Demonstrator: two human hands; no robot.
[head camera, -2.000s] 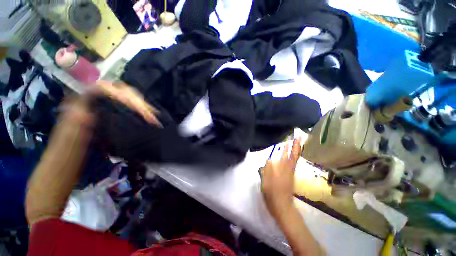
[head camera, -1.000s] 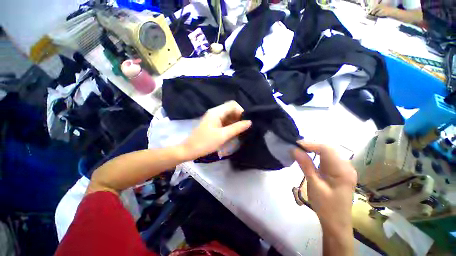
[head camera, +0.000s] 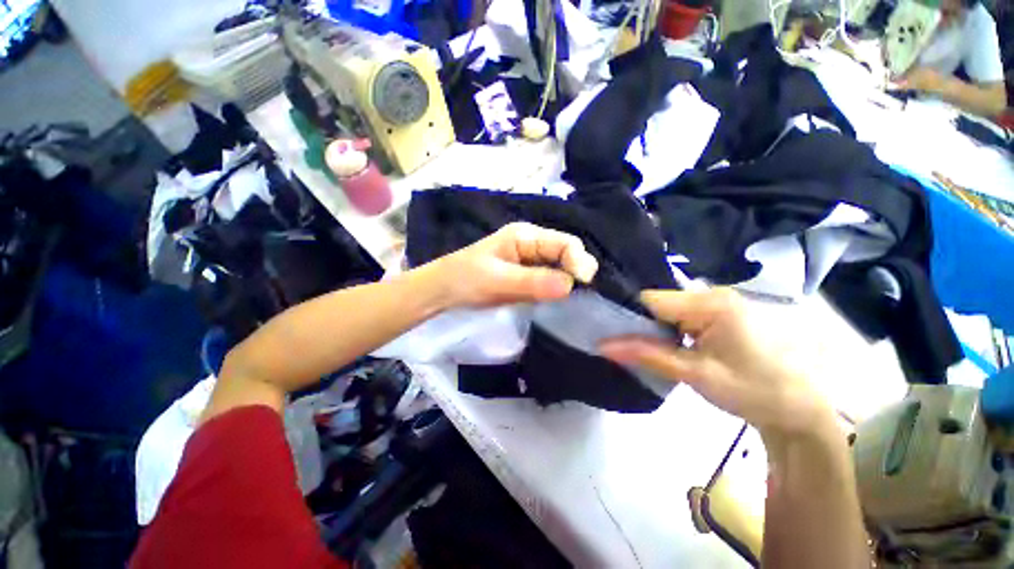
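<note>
A black garment panel (head camera: 506, 215) with a pale inner side and white cloth (head camera: 476, 333) lies on the white table in front of me. My left hand (head camera: 520, 265) pinches the black panel's edge. My right hand (head camera: 717, 345) grips the same edge a little to the right, thumb below and fingers above, with the pale side showing between the hands. A black flap hangs below onto the table. The right hand looks slightly blurred.
Sewing machine (head camera: 928, 467) at lower right, partly cut off. More black and white panels (head camera: 778, 195) are heaped behind. Pink bottle (head camera: 361, 178) and a yellowish second machine (head camera: 406, 106) stand at left. A fabric bin (head camera: 250, 239) is at far left. Another person (head camera: 962, 67) sits at top right.
My left hand has left its blurred reach at left and now holds the panel. My right hand has left the machine bed and grips the panel. The view has shifted, moving the machine rightward.
</note>
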